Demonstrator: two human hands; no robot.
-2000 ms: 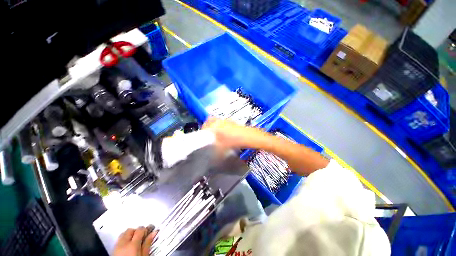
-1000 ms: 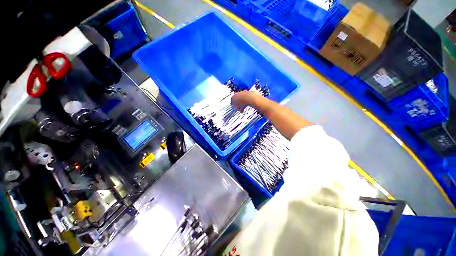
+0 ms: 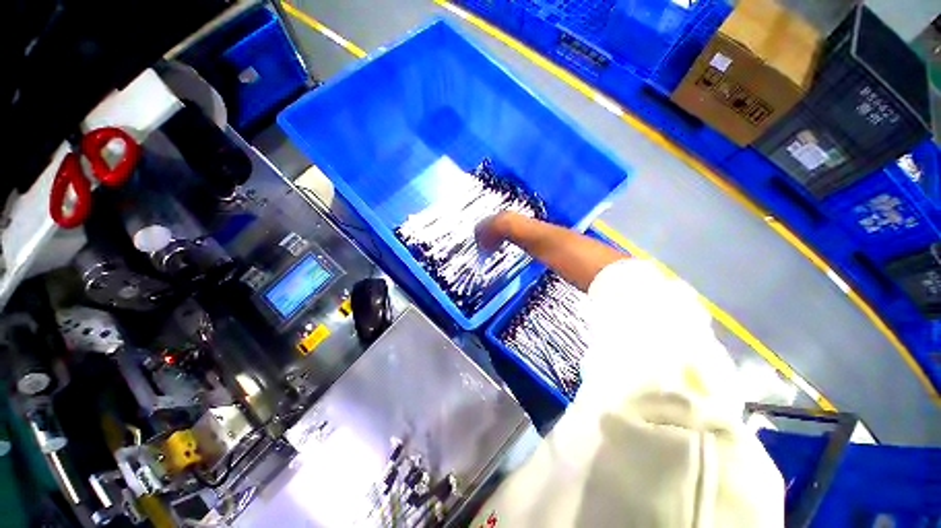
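My right hand (image 3: 503, 233) is in the large upper blue bin (image 3: 361, 98), on top of the pile of white cables (image 3: 449, 232) with dark ends. Its fingers point down and are partly hidden and blurred, so a grip cannot be made out. The smaller lower blue bin (image 3: 531, 378) is packed with more cables (image 3: 554, 328), partly behind my sleeve. More white cables (image 3: 413, 490) lie on the silver-grey work plate (image 3: 413, 371) at the bottom. My left hand is out of the picture.
The machine (image 3: 181, 449) stands left of the plate, with a lit control panel (image 3: 299, 286). A black mouse-like object (image 3: 369, 307) sits at the plate's corner. Red-handled scissors (image 3: 95, 173) lie on the white shelf. A carton (image 3: 743, 77) and dark crate (image 3: 851, 108) stand at upper right.
My right hand has moved from above the plate's far edge into the upper bin and stays over its cables. My left hand, earlier on the plate's cables, has left the view. The view has shifted.
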